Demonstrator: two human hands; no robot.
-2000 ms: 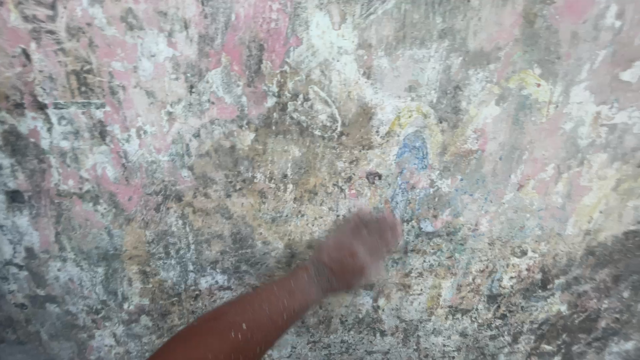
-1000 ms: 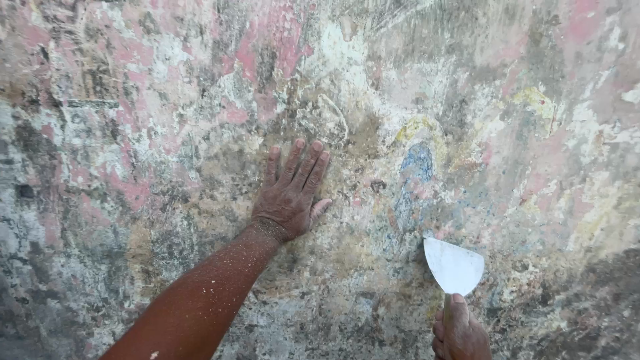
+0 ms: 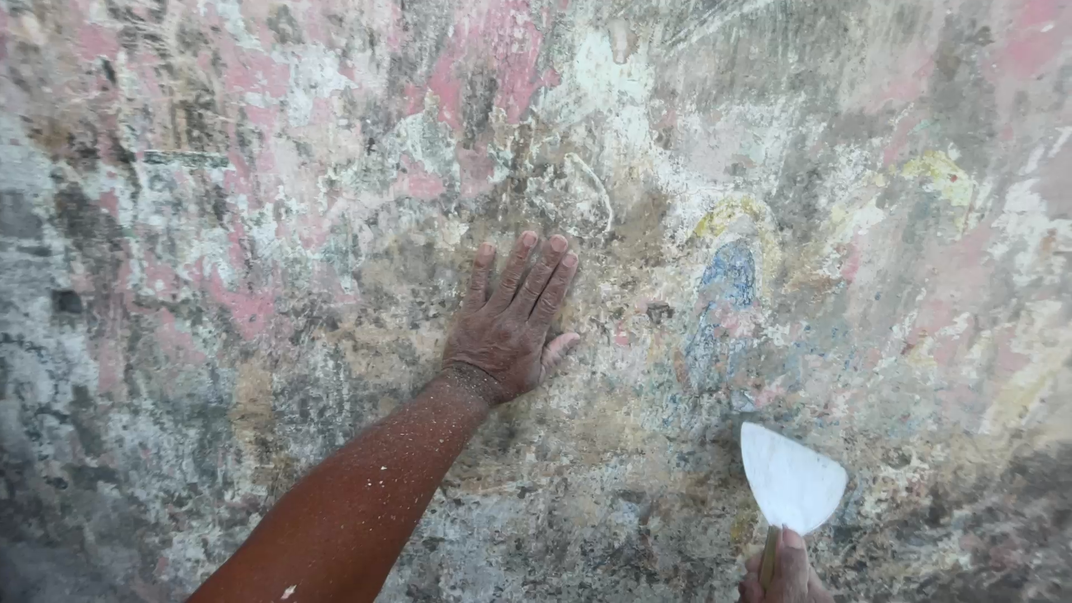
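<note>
My left hand [image 3: 512, 322] lies with its palm against the mottled wall [image 3: 402, 352], fingers apart and pointing up, holding nothing. Pale dust and flecks cover the wrist and forearm. At the lower right, my right hand [image 3: 785, 569] grips the handle of a wide putty knife [image 3: 791, 481]. Its whitish blade points up and slightly left, over the wall just below a patch of blue paint [image 3: 727, 285]. Whether the blade's edge touches the wall, I cannot tell. The lower part of my right hand is out of view.
Worn pink, white, grey and yellow paint covers the wall all around, with brown bare-looking patches between. A small dark pit [image 3: 660, 311] shows between my left hand and the blue patch. A dark square mark [image 3: 67, 301] is at the far left.
Two seconds ago my left hand was a blur farther right and lower; it came to rest flat on the wall. The putty knife and right hand came into view after that first frame.
</note>
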